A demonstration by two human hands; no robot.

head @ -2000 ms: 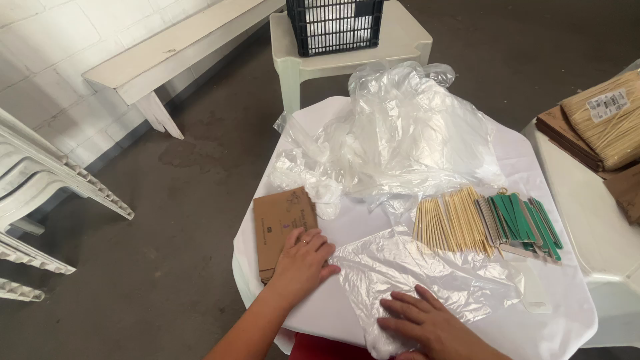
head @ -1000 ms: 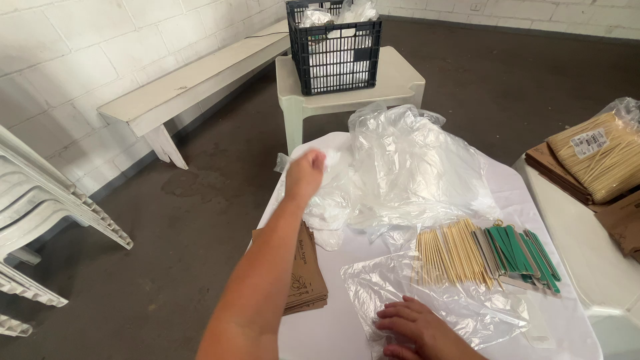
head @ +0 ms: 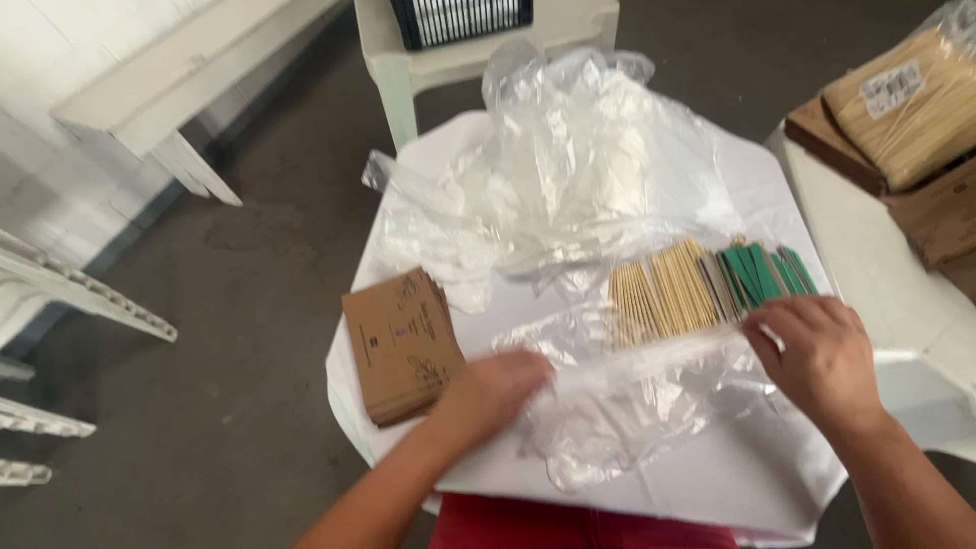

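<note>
My right hand (head: 816, 351) pinches the right end of a clear plastic bag (head: 633, 404) on the white-covered table (head: 686, 488). My left hand (head: 496, 389), blurred, is at the bag's left side; whether it grips the film I cannot tell. Left of that hand lies a stack of printed brown paper pieces (head: 404, 343). Thin wooden sticks (head: 679, 290) lie in a row beyond the bag, with green strips (head: 762, 271) at their right end. A large heap of clear plastic bags (head: 579, 160) covers the far part of the table.
A black plastic crate (head: 465, 19) rests on a pale plastic table (head: 419, 69) beyond. At the right, a white table (head: 877, 282) holds a labelled pack of wooden sticks (head: 907, 107) and brown paper. A bench (head: 175, 69) and stacked white chairs (head: 76, 290) are at the left.
My left hand has come back from the far heap of plastic to the near bag. My right hand has moved right, to the bag's right end. The brown stack is uncovered.
</note>
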